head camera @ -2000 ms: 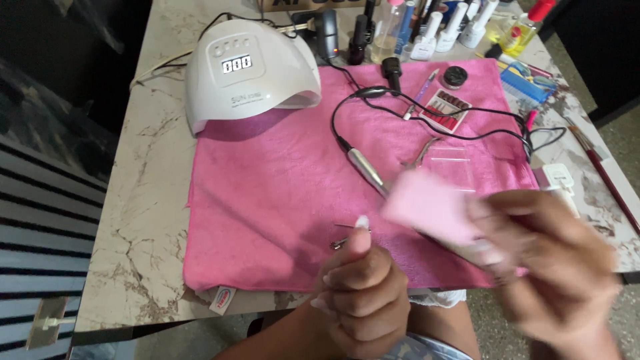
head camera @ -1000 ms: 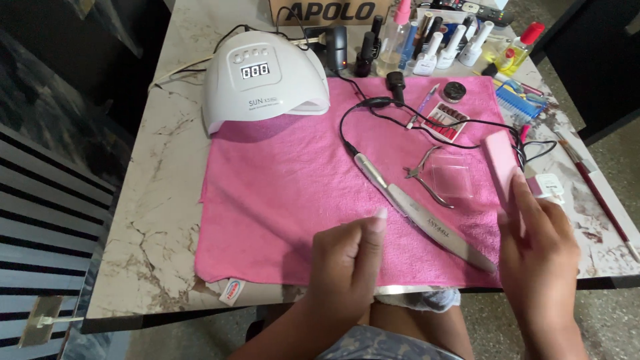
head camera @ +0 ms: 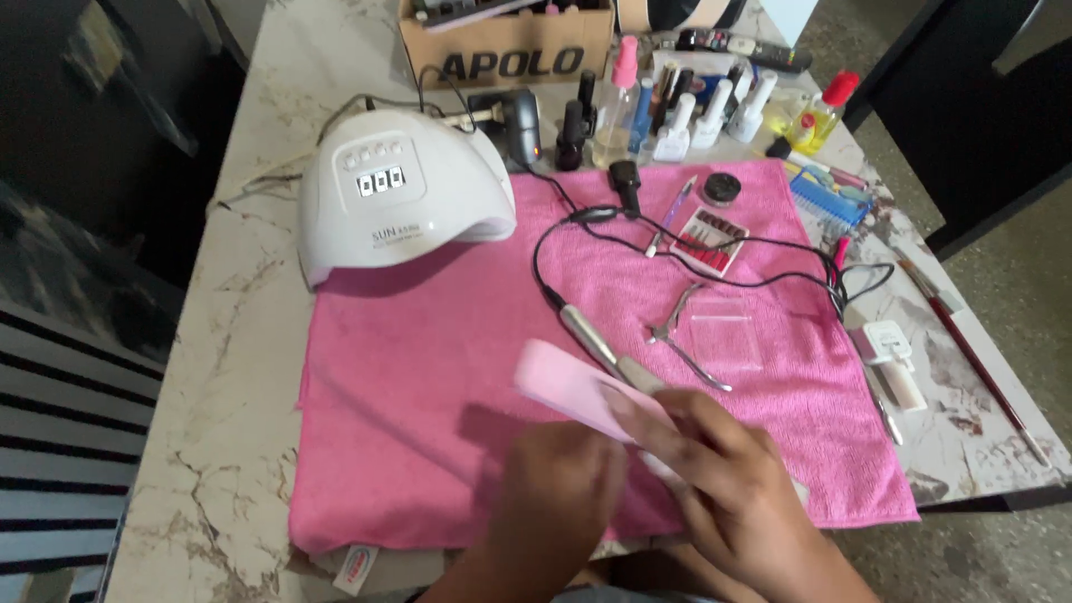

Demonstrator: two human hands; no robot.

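My right hand point(head camera: 737, 477) grips a pink nail buffer block point(head camera: 578, 385), its free end pointing up and left. Close against the block is my left hand point(head camera: 561, 486), fingers curled in and blurred; nothing shows in it. Both are over the pink towel point(head camera: 394, 419). Partly hidden under the block and my right hand lies an electric nail drill handpiece point(head camera: 595, 335). Right of it rest metal cuticle nippers point(head camera: 682, 356) and a clear plastic case point(head camera: 724, 335). A set of drill bits point(head camera: 710, 241) lies farther back, beside a small dark jar point(head camera: 721, 189).
A white nail lamp point(head camera: 410, 193) stands at the back left. Nail polish bottles point(head camera: 674, 130), a pink-capped spray bottle point(head camera: 615, 126) and a cardboard box point(head camera: 511, 50) stand behind the towel. A black cable point(head camera: 745, 285) crosses the towel. At the right lies a long brush point(head camera: 980, 368).
My right hand has brought the pink buffer block from the right side of the towel leftward to my left hand. The view has shifted somewhat.
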